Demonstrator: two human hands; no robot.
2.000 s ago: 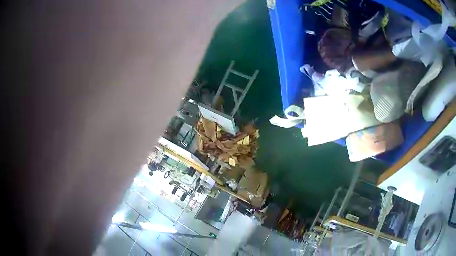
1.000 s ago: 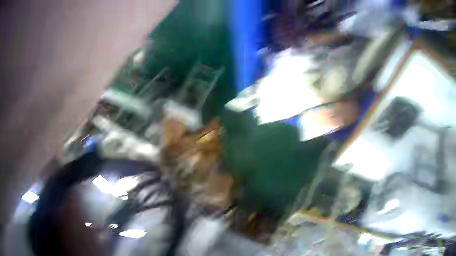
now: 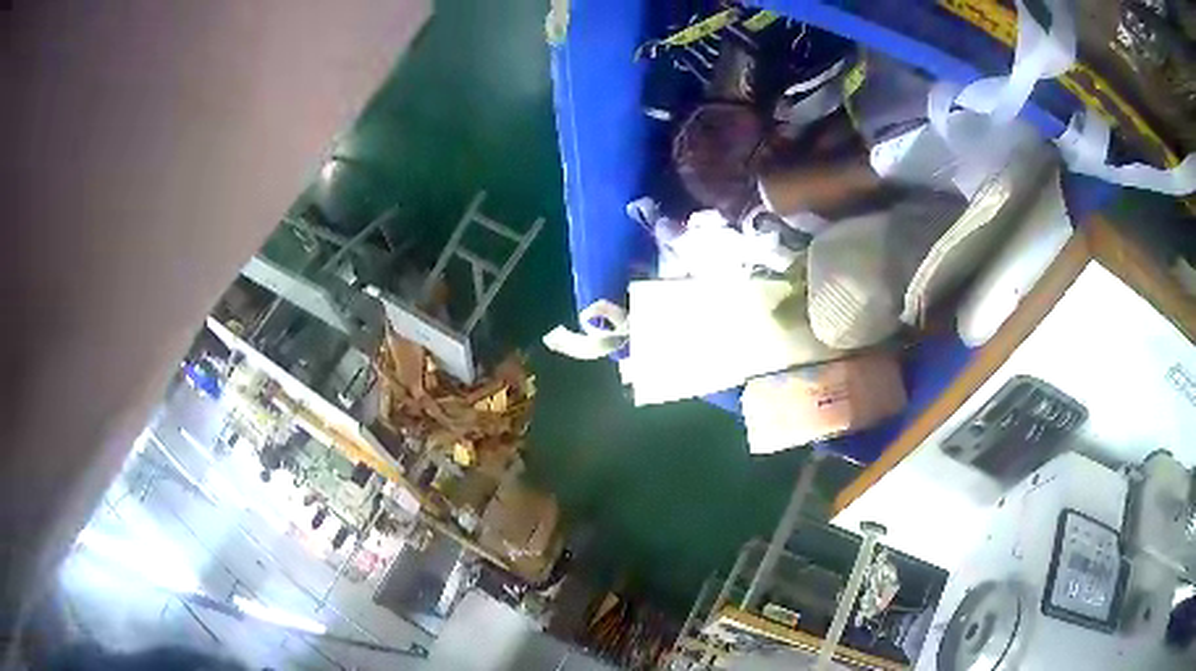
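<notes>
No hand can be made out. A large blurred pale pinkish shape fills the left side; I cannot tell what it is. Nearest in front is a blue tote bin (image 3: 593, 171) holding mixed soft pieces, among them a rounded ribbed cream piece (image 3: 855, 282) and a dark reddish one (image 3: 716, 157). A bright white flat piece (image 3: 715, 334) and a tan carton (image 3: 824, 401) lie at its lower edge. White strips (image 3: 1020, 92) hang over the upper right edge.
A white worktable (image 3: 1115, 344) with an orange-brown edge carries a sewing machine (image 3: 1036, 570) at lower right. Brown scraps (image 3: 459, 404) are heaped beside a pale ladder-like frame (image 3: 485, 262). The green floor (image 3: 630, 459) shows between. Rows of worktables stand at lower left.
The view has shifted, so the bin and scraps sit further left and more of the worktable and machine shows. A dark round shape seen at lower left one second ago is gone.
</notes>
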